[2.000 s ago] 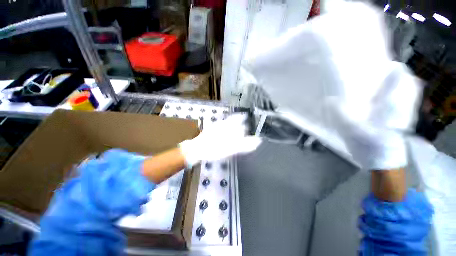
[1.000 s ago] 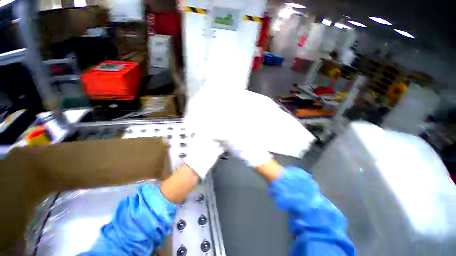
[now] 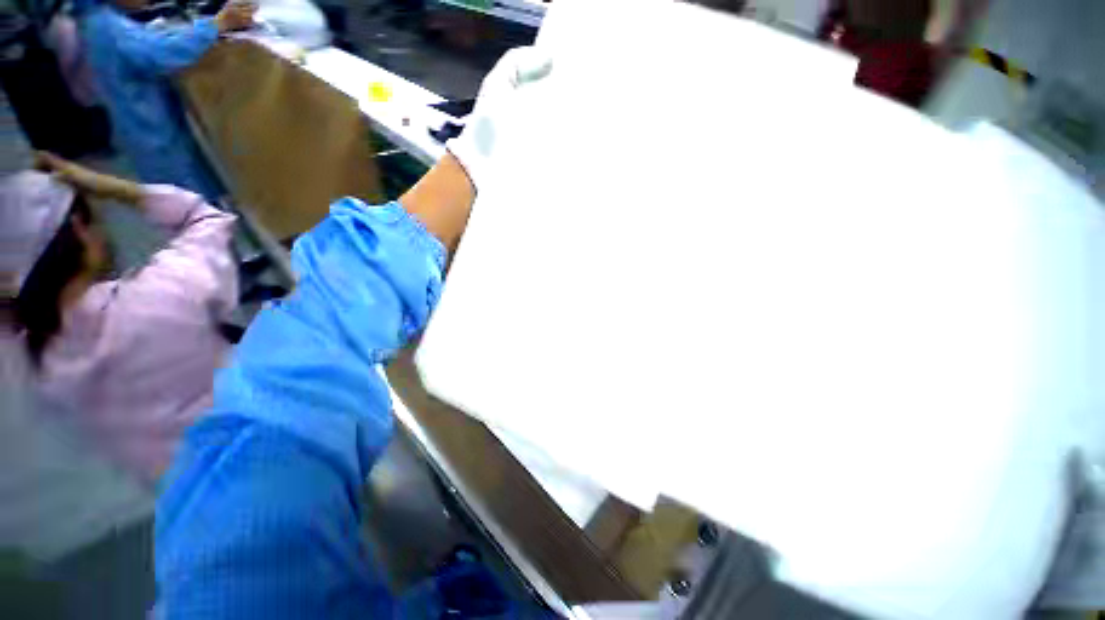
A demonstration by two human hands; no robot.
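A large white foam insert (image 3: 727, 279) fills the middle and right of the view, held up above a brown carton (image 3: 485, 478). It is overexposed, so its surface detail is lost. My gloved left hand (image 3: 494, 112) grips its upper left edge. My right hand is not visible; a pale, blurred shape lies at the foam's right side, and I cannot tell what it is. The foam hides most of the carton. A strip of its wall and a small pale patch show below the foam's lower left edge.
A person in pink (image 3: 133, 315) is close on the left. Another person in blue (image 3: 139, 73) stands at the back left. Another brown carton (image 3: 285, 139) stands by the white side bench (image 3: 364, 85). A few transfer balls (image 3: 680, 589) show below the foam.
The view has swung left. The white foam, earlier ahead and to the right, is now close and large over the carton. The two other people have come into view.
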